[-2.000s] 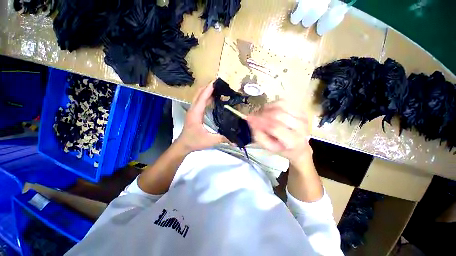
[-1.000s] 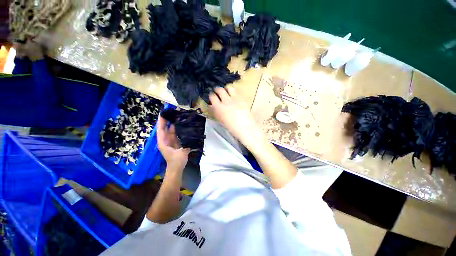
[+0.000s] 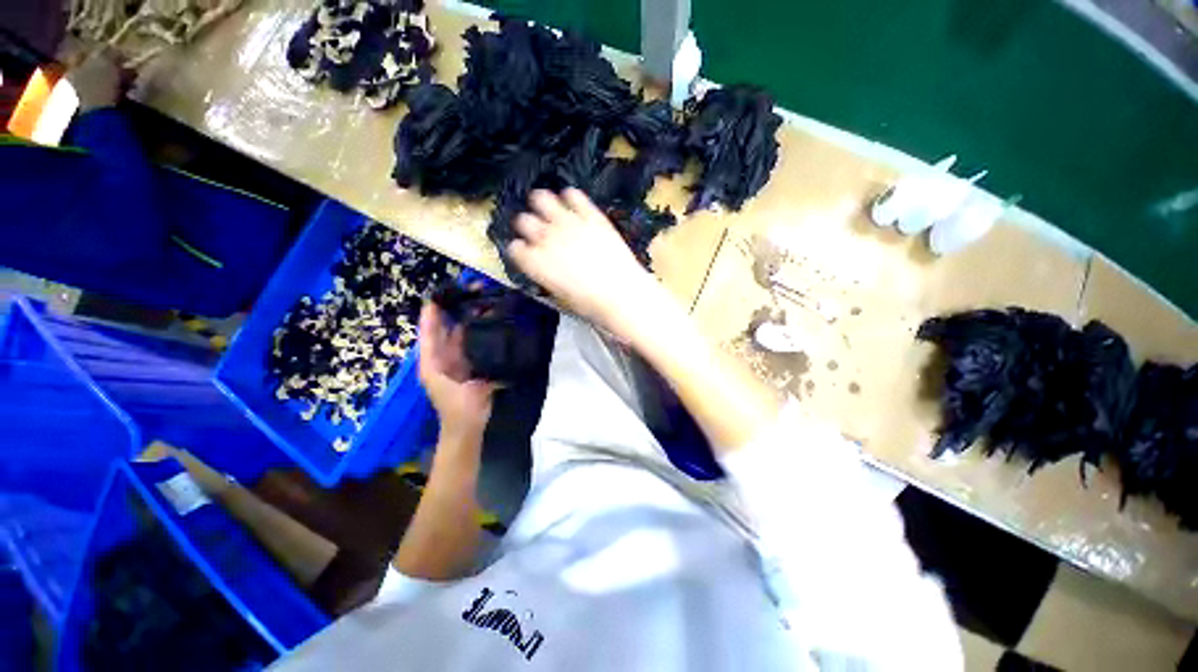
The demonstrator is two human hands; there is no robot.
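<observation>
My left hand (image 3: 453, 361) holds a black moulded part (image 3: 502, 331) just below the bench's near edge, beside the blue crate. My right hand (image 3: 572, 256) is over the near edge of the heap of black parts (image 3: 532, 112), fingers on or just above it. Its fingertips are blurred, and I cannot tell whether they grip a part. A small white glue dish (image 3: 778, 336) sits on the stained work mat (image 3: 828, 295), with thin sticks behind it.
White glue bottles (image 3: 920, 204) lie near the green belt (image 3: 841, 66). A row of black pieces (image 3: 1038, 394) is on the right. A blue crate (image 3: 348, 335) holds black-and-tan parts; more lie on the bench (image 3: 361, 46). A grey post (image 3: 665, 46) stands behind the heap. Another person's sleeve (image 3: 118, 158) is far left.
The applicator stick seen earlier in my right hand no longer shows there. Both hands have moved left, my right hand to the heap. The view has shifted left.
</observation>
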